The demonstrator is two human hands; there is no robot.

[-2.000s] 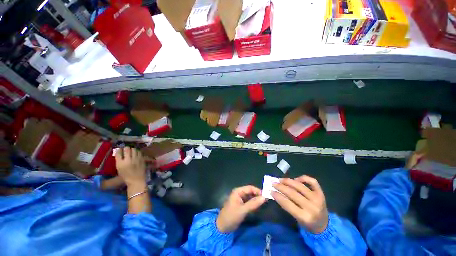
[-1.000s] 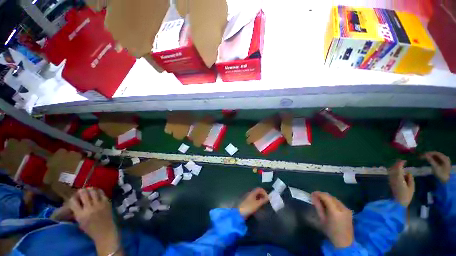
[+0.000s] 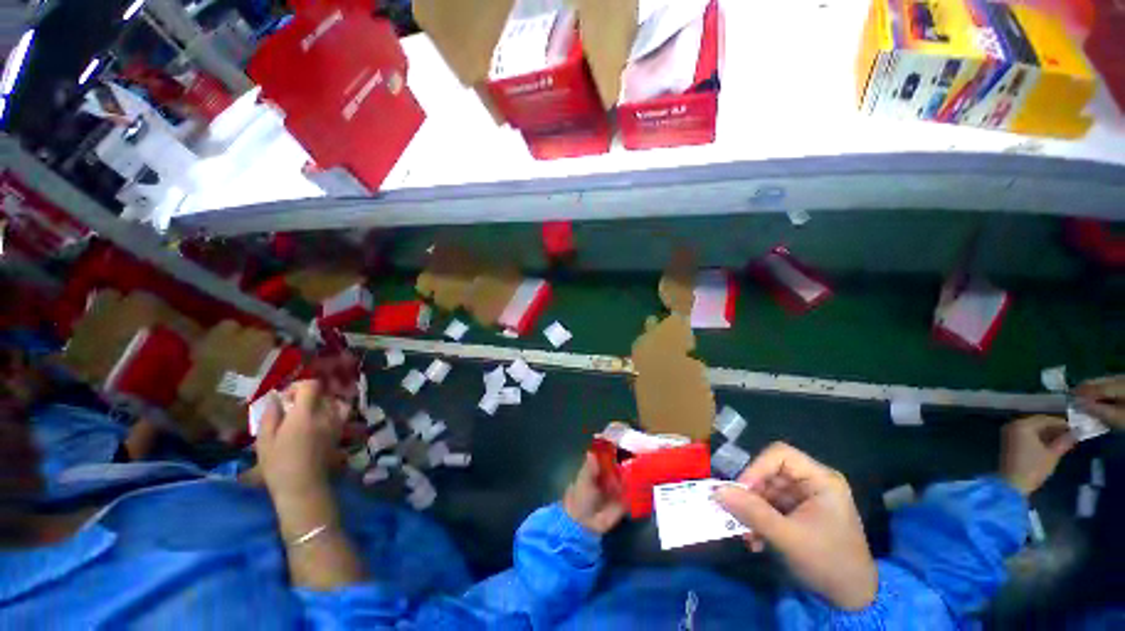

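Observation:
My left hand [image 3: 596, 493] holds a small red carton [image 3: 667, 468] by its left end, low in front of me. The carton's brown flap [image 3: 672, 380] stands open and points away from me. My right hand [image 3: 808, 518] pinches a white label with black print [image 3: 697, 513] by its right end. The label lies over the near side of the carton; whether it touches is unclear.
Open cartons [image 3: 712, 300] lie on the green belt [image 3: 851, 247] beyond a pale strip [image 3: 814, 385]. White paper pieces [image 3: 420, 444] are scattered near me. Neighbours' hands work at left and right. A white shelf [image 3: 790, 130] holds larger red cartons [image 3: 555, 105] and a yellow box [image 3: 975, 62].
My left hand has taken hold of a red carton, where it was beside white slips before. My right hand has brought the label over to the carton. The view has shifted.

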